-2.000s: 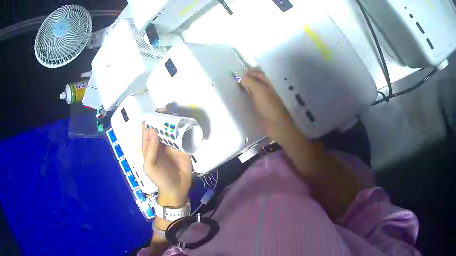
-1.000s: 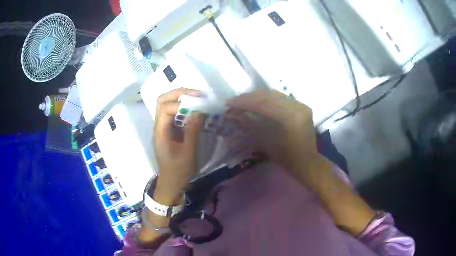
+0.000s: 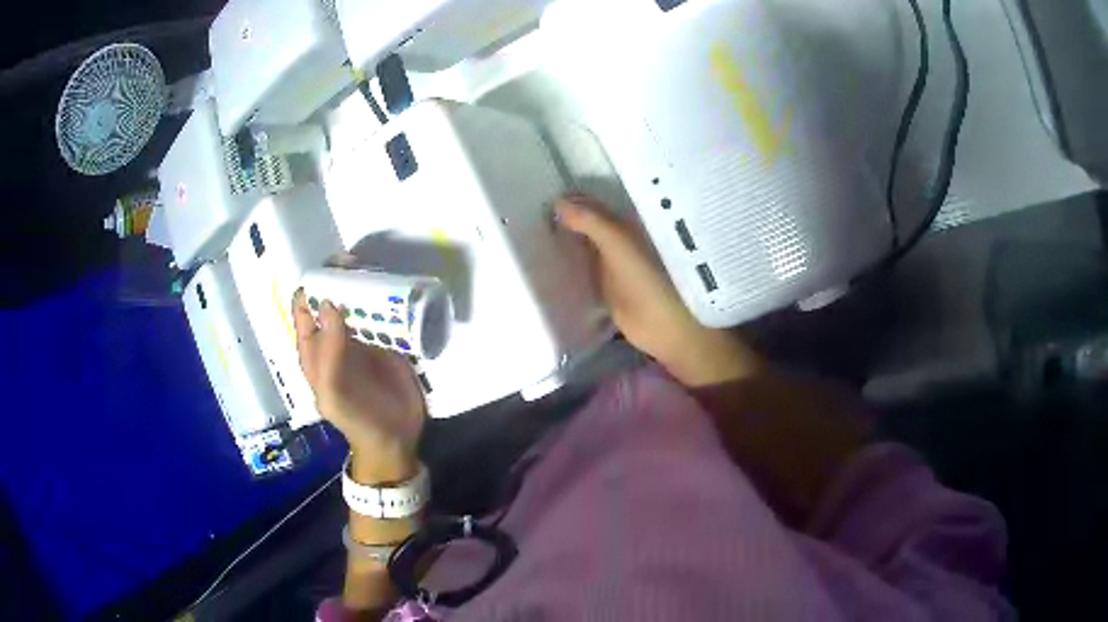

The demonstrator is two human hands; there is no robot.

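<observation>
My left hand (image 3: 362, 386) holds a rolled white sticker sheet (image 3: 377, 314) with rows of coloured dots, over the rear panel of a white projector. My right hand (image 3: 642, 289) lies on the right side of that projector (image 3: 486, 201), its fingertips near the edge. It is partly in shadow, and I see nothing in it. The projector has a yellow mark and a small dark port. A larger-looking white projector (image 3: 778, 146) with dark ports and a yellow mark stands just right of my right hand.
More white projectors (image 3: 273, 55) stand at the back and left. A black cable (image 3: 954, 122) runs down at the right. A white fan (image 3: 111, 109) and a yellow can (image 3: 136, 216) are at the far left. Part of a socket strip (image 3: 270, 454) shows below the left projectors.
The sticker sheet, blurred between both hands a second ago, is now in my left hand alone. My right hand has moved back onto the projector's side. More projectors show at the left.
</observation>
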